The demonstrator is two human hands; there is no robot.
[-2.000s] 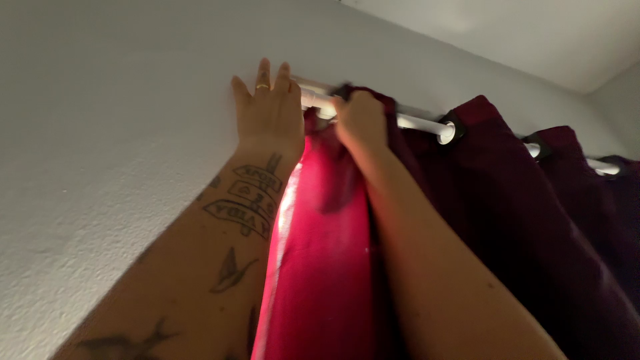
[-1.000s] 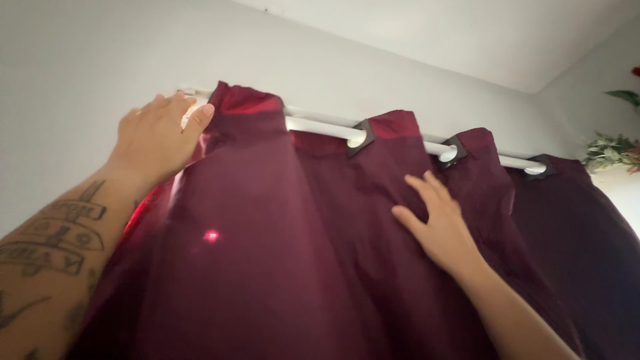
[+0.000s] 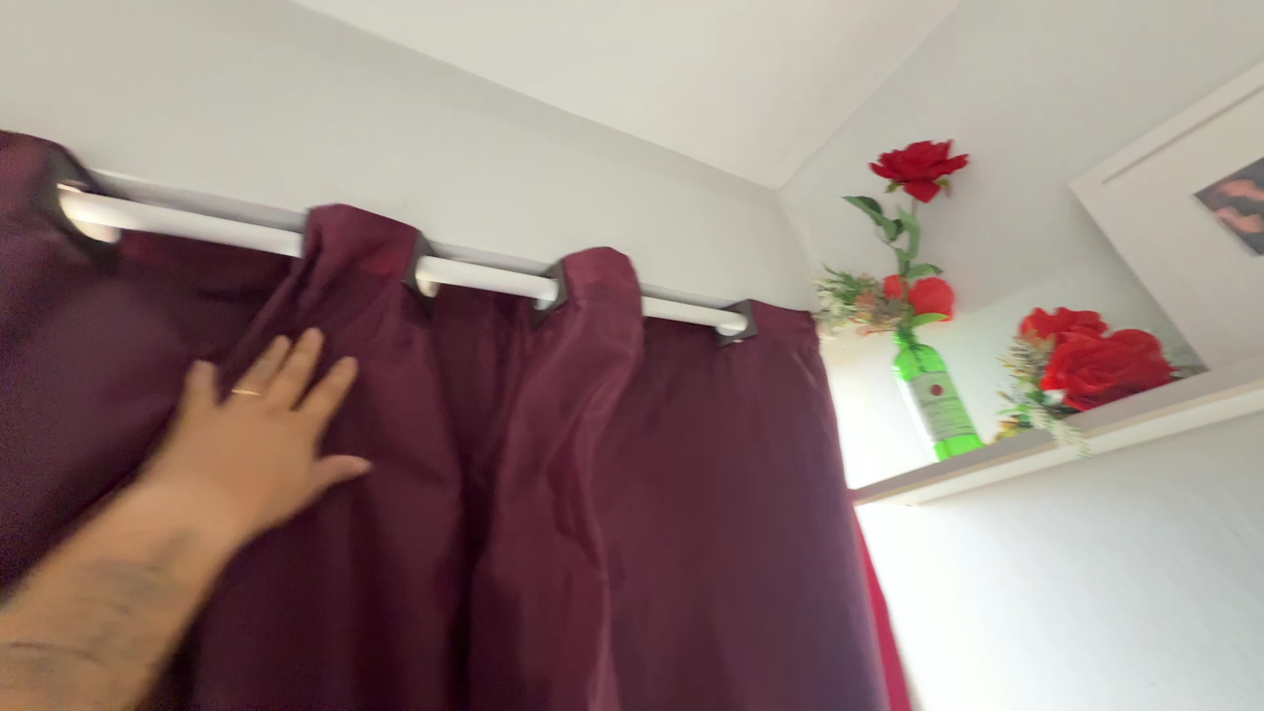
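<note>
A dark burgundy grommet curtain point(image 3: 711, 474) hangs in folds from a white curtain rod point(image 3: 494, 276), which passes through its dark square-edged grommets. My left hand point(image 3: 252, 434), with a ring on one finger, lies spread against or just in front of the curtain, below the rod at the left; whether it presses the cloth I cannot tell. Nothing is held in it. My right hand is out of view.
At the right, a wall shelf point(image 3: 1165, 420) carries a green glass bottle point(image 3: 935, 400) with an artificial red rose point(image 3: 920, 168), and more red artificial flowers point(image 3: 1106, 360). A white picture frame point(image 3: 1136, 207) leans above. The ceiling is close over the rod.
The view has swung right, bringing in the shelf. My left hand has left the rod's left end and is now over the curtain. My right hand has gone out of view.
</note>
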